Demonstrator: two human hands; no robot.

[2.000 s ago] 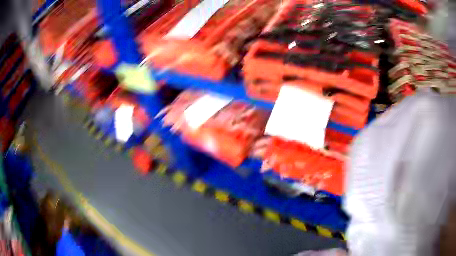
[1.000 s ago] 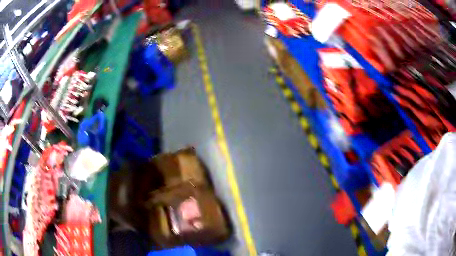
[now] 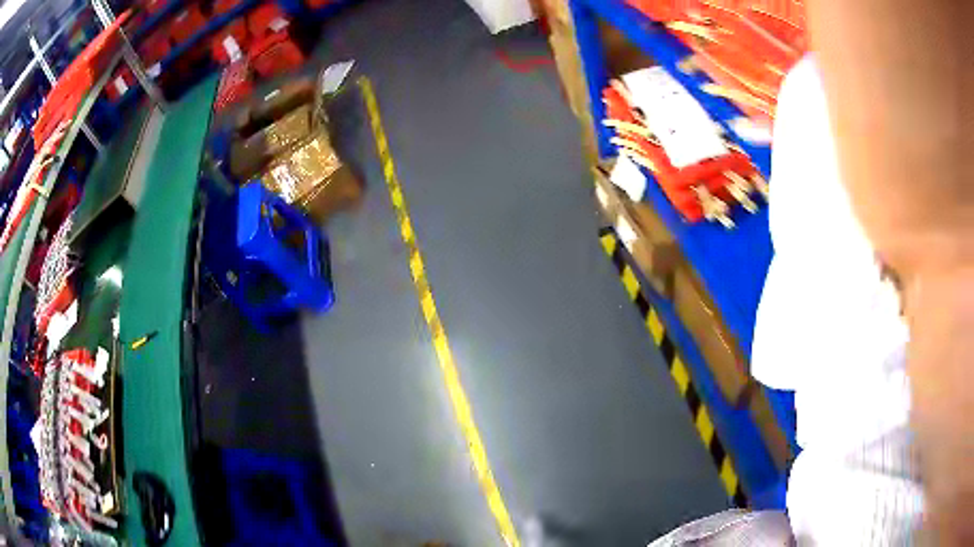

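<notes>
A large blurred shape, perhaps my right hand or forearm, fills the right edge, very close to the camera; its fingers cannot be made out. My white sleeve is beside it. My left hand is out of the picture. Nothing held is visible. Nearest in front is the grey floor with a yellow line. Orange-red trays with a white paper label lie on the blue rack at the right.
A green-topped bench runs along the left, with red and white trays beside it. A blue stool and brown cartons stand by the bench. Cartons lie low in the right rack, above black-yellow edging.
The view has swung from the right rack to the aisle and moved forward. The open carton near the bench has left view. The large blurred shape has appeared at the right edge.
</notes>
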